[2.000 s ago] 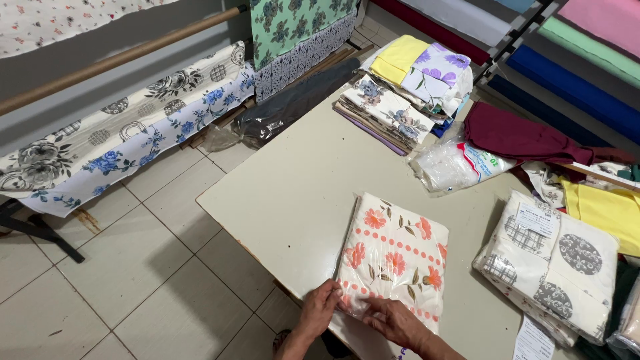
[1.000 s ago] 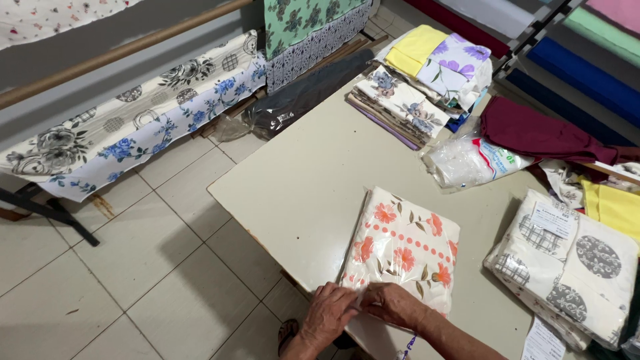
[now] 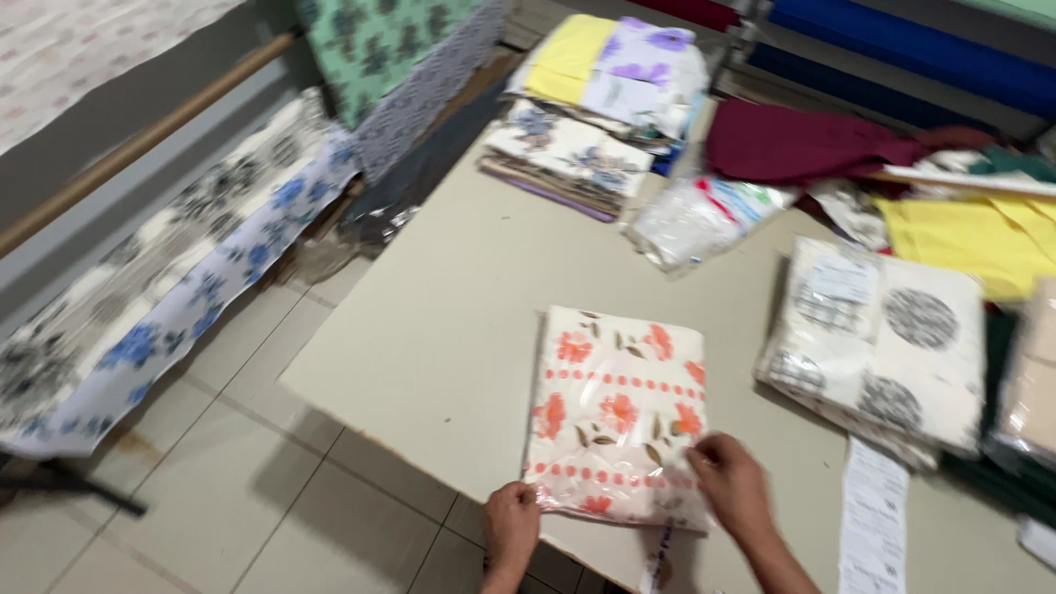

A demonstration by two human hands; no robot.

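Observation:
A folded cream fabric with coral flowers and dots, in a clear plastic bag, lies on the pale table close to its front edge. My left hand pinches the bag's lower left corner between thumb and fingers. At the bag's right side, near the lower right, is my right hand, slightly blurred, fingers curled in; whether it grips the plastic cannot be told. Below the bag hangs a narrow strip with purple marks.
Bagged fabric with grey circles and a printed paper strip lie right. Folded floral fabrics, an empty-looking plastic bag, maroon cloth and yellow cloth lie farther back. Fabric rolls stand left.
My hands, close together at the bag's lower edge before, are now apart: the left at the lower left corner, the right moved to the right side. The bag now lies straighter in view.

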